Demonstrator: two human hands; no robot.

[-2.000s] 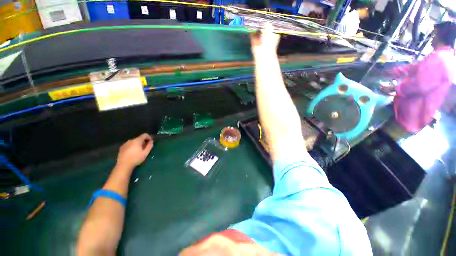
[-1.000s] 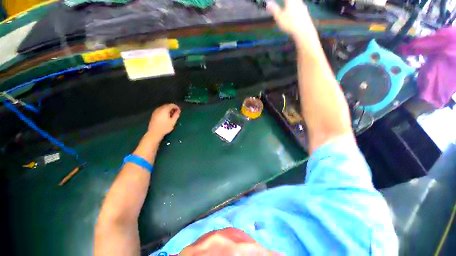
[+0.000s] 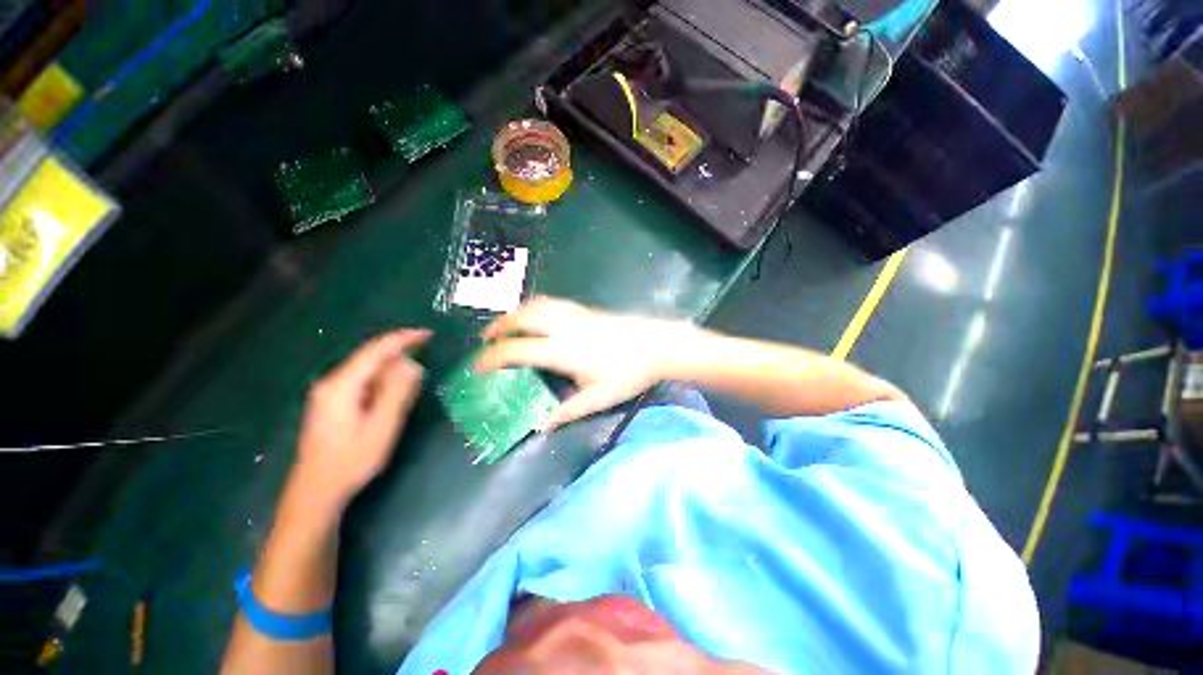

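A green circuit board (image 3: 499,409) is low in front of me at the near edge of the mat. My right hand (image 3: 561,353) holds it by its upper and right edges, fingers on top and thumb at the right corner. My left hand (image 3: 363,411), with a blue wristband (image 3: 281,617), is left of the board and apart from it, fingers half curled and apart, with nothing visible in them. A clear component tray (image 3: 491,274) with small black pieces on white lies just beyond my right hand.
A yellow-amber ring (image 3: 532,161) sits beyond the tray. Two green boards (image 3: 325,189) lie at the far left. A dark open box (image 3: 739,211) with a yellowish block stands at the upper right. A knife-like orange item (image 3: 139,630) lies lower left.
My right arm has come back from the far side, and a board is now at that hand. My left hand has moved nearer my body. The view has turned and tilted down.
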